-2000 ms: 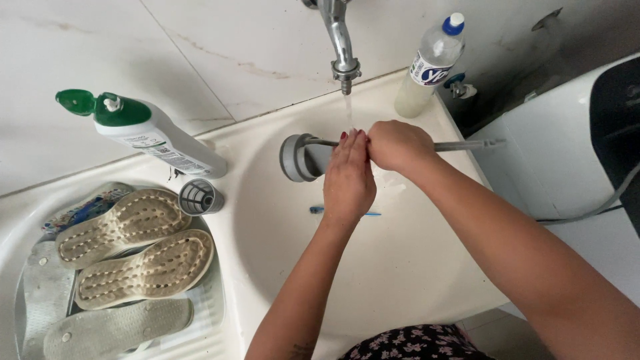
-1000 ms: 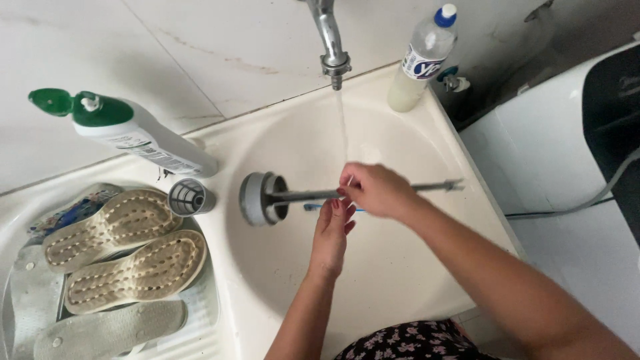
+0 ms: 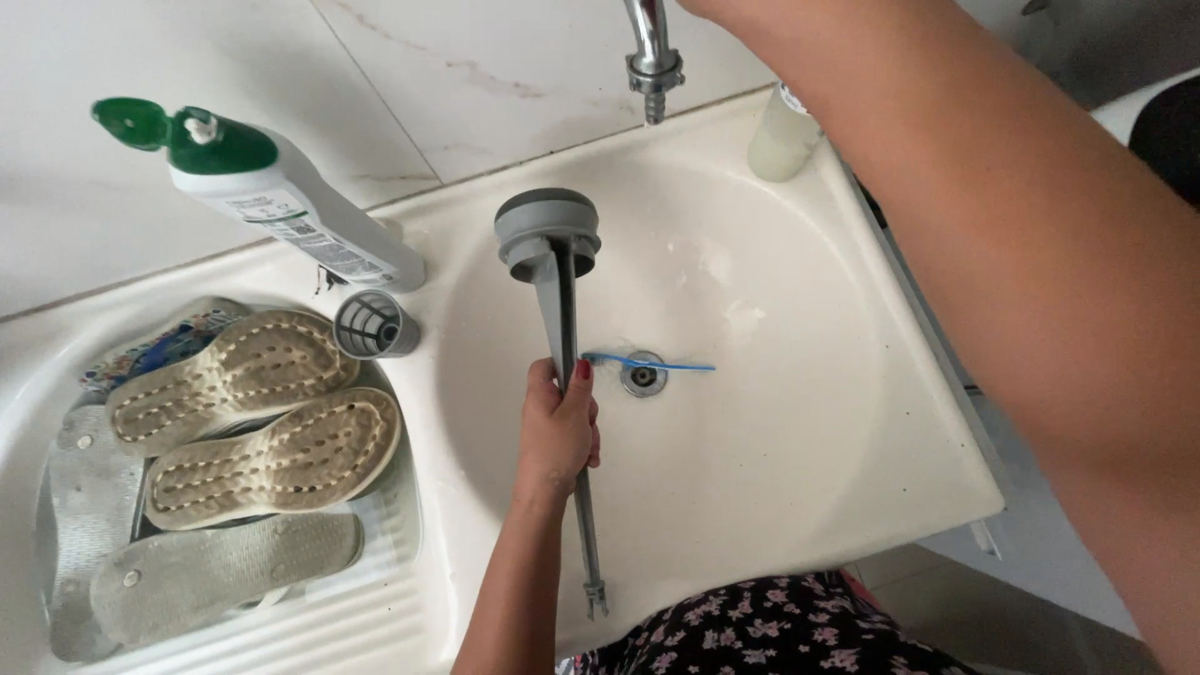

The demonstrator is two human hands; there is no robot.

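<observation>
My left hand (image 3: 560,431) is closed around the shaft of a long grey plastic part (image 3: 549,225), whose round, cup-like end points to the back of the white sink (image 3: 797,450); its thin forked tip points to the front. My right forearm crosses the upper right, and my right hand (image 3: 701,6) lies almost wholly beyond the top edge, beside the metal faucet (image 3: 653,70). What its fingers do is hidden. A blue toothbrush (image 3: 656,364) lies across the drain (image 3: 644,379). No stream falls from the faucet.
Several sandals (image 3: 272,459) lie in the left basin (image 3: 436,562). On the ledge between basins stand a white bottle with an open green cap (image 3: 319,206) and a small grey slotted cup (image 3: 375,324). A clear bottle (image 3: 784,141) stands at the sink's back right corner.
My right hand has let go of the grey part and moved up toward the faucet. The part has turned from crosswise to lengthwise in my left hand. The running water has stopped.
</observation>
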